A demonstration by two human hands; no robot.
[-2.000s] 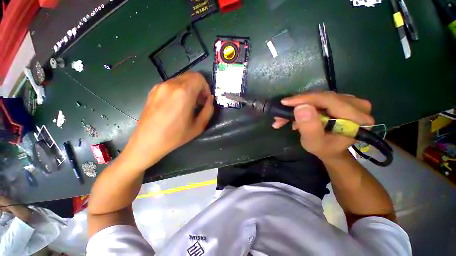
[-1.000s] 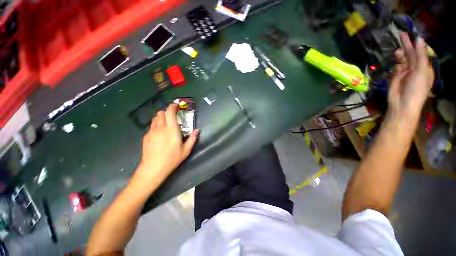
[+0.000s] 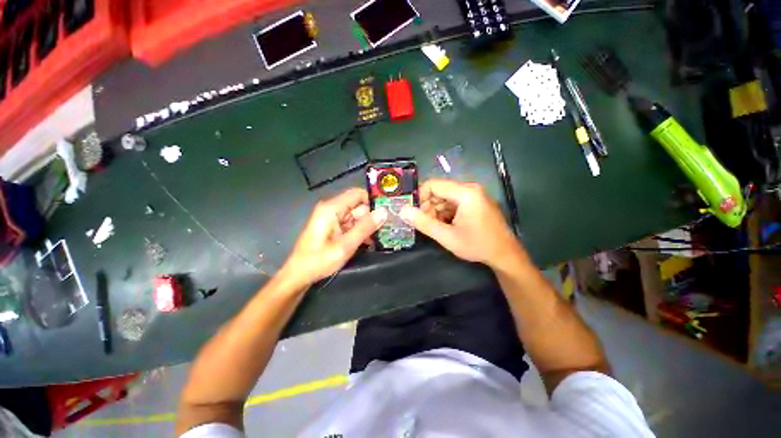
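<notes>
An open phone with a green phone board (image 3: 396, 233) lies on the dark green mat in front of me, with a black-red frame and round gold-yellow disc (image 3: 389, 181) at its far end. My left hand (image 3: 336, 233) holds its left edge, thumb on the board. My right hand (image 3: 458, 218) holds its right edge, thumb also on the board. An empty black back cover (image 3: 332, 161) lies flat just beyond and left of the phone. Dark tweezers (image 3: 505, 184) lie to the right of my right hand.
A red plug-like block (image 3: 399, 98) and black card with gold emblem (image 3: 366, 101) lie beyond the phone. A white label sheet (image 3: 539, 92), pens (image 3: 585, 117) and lime-green electric screwdriver (image 3: 700, 168) lie right. Display modules (image 3: 286, 41) and a red tray (image 3: 184, 26) are at the back.
My right hand has let go of the soldering iron, which it held two seconds ago, and moved from the far right back to the phone. Both hands now hold the phone.
</notes>
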